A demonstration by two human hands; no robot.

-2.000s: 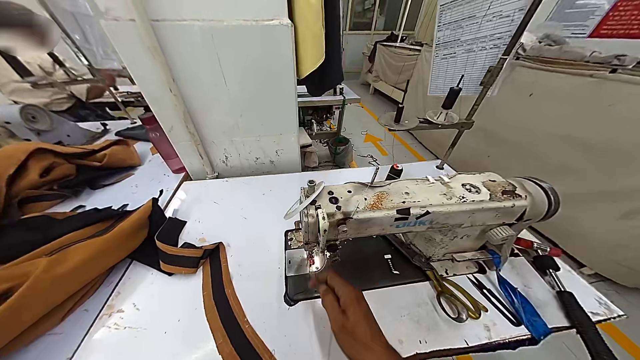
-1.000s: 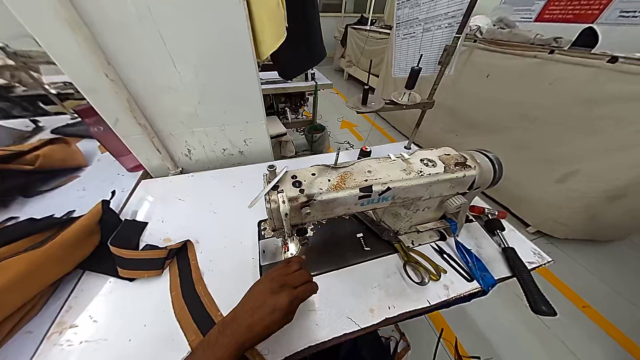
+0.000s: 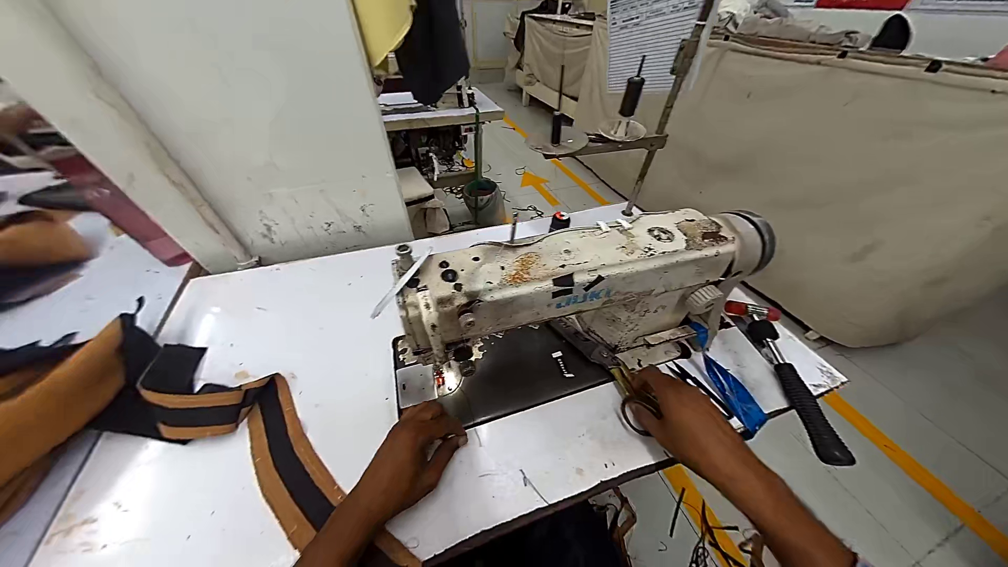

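A Juki industrial sewing machine (image 3: 575, 283) stands on the white table, its lamp lit near the needle. My left hand (image 3: 421, 449) rests at the front of the needle plate, fingers bent down; whether it holds something is hidden. On the right, my right hand (image 3: 669, 405) grips the handles of brass-coloured scissors (image 3: 624, 386), whose blades lie under the machine arm. A tan-and-black fabric strip (image 3: 287, 457) runs over the table left of my left forearm, from a heap of tan and black cloth (image 3: 71, 402).
Right of my right hand lie a blue strip (image 3: 732, 394), and a tool with a ribbed black handle (image 3: 803, 417). A thread stand with black cones (image 3: 631, 98) rises behind the machine. A white pillar (image 3: 236, 142) stands behind the table's left part.
My right hand has come into view and taken hold of the scissors, which lay untouched one second ago. The left hand stays near the needle area.
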